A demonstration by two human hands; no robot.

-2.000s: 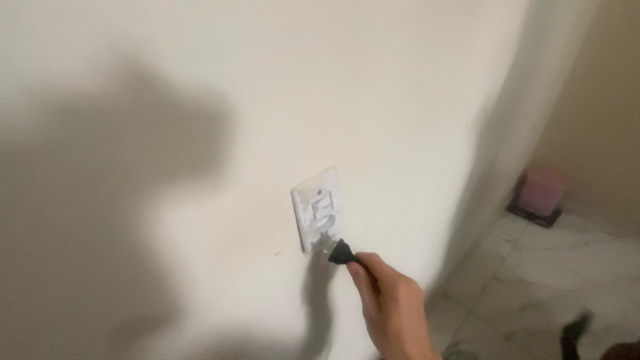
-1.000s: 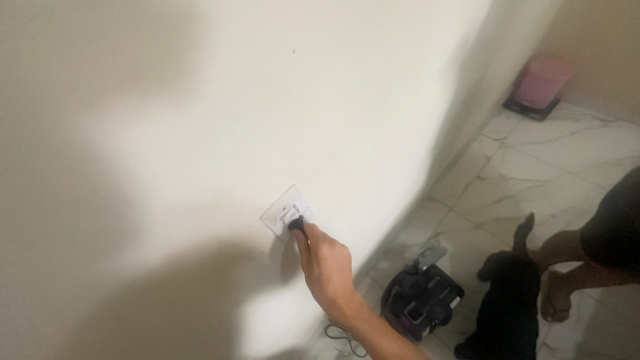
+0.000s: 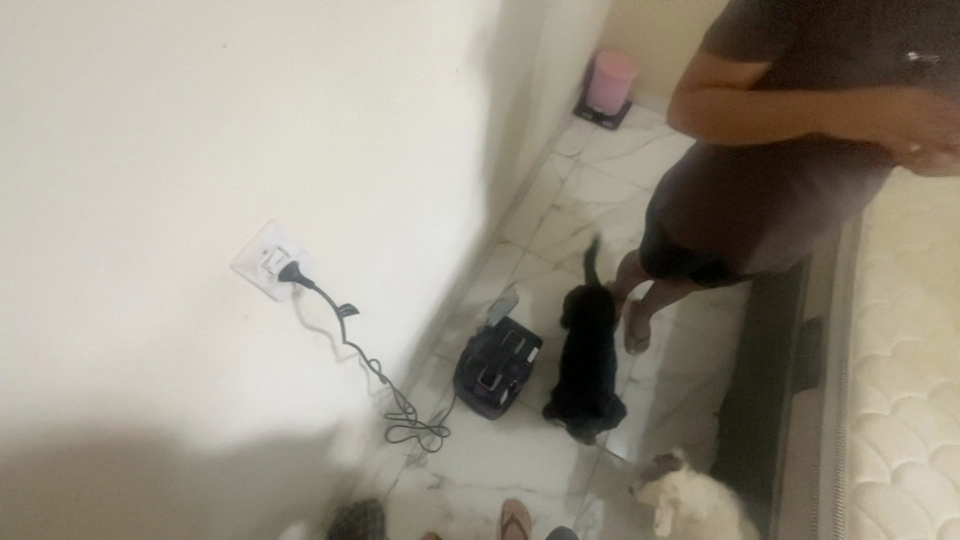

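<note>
Neither my left hand nor my right hand shows in the head view. A black power plug (image 3: 289, 273) sits in the lower part of a white wall outlet plate (image 3: 264, 259), which also carries a switch. From the plug a dark cord (image 3: 364, 358) hangs along the wall and lies in loops on the floor. It leads toward a dark appliance (image 3: 496, 367) with a raised grey flap, standing on the marble-look tiles close to the wall.
A black dog (image 3: 589, 360) stands beside the appliance, and a light-coloured dog (image 3: 697, 499) is lower right. Another person (image 3: 750, 172) in dark clothes stands at the right, near a quilted mattress (image 3: 907, 352). A pink bin (image 3: 611, 81) rests on a dark base by the far wall.
The hand that was at the outlet has left the view, and the plug stays in the outlet. The view has swung right, showing more of the other person and the floor.
</note>
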